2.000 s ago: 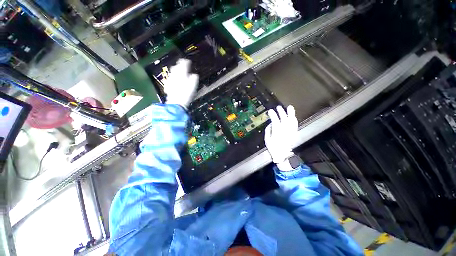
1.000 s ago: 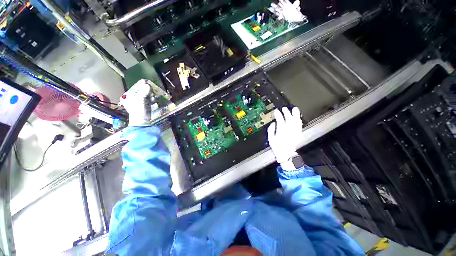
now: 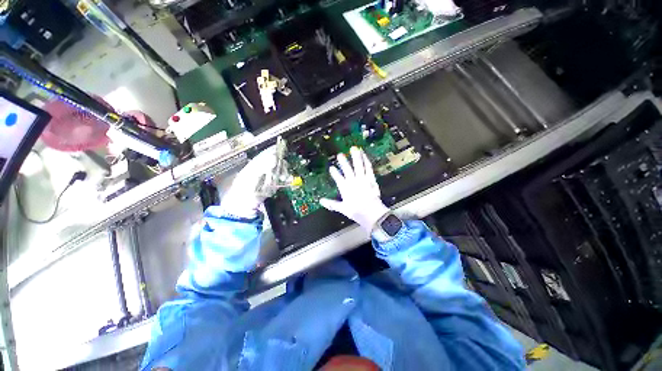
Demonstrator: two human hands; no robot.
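Two green circuit boards with yellow and orange parts sit side by side in a flat black carrier on the conveyor. My left hand, in a white glove, is at the left edge of the carrier beside the left board. Its fingers are blurred, so I cannot tell whether it holds something. My right hand, gloved, with fingers spread, is over the middle of the boards and hides part of them. A beige-grey strip shows at the right board's right edge.
Beyond the rail stand a black parts tray with pale parts, a second black tray and a sample board on a white base. A control button box is at the left. Black totes stand at the right.
My left hand has moved from the button box to the carrier's left edge. My right hand has moved left from the carrier's right side over the boards. The carrier sits slightly further right in view.
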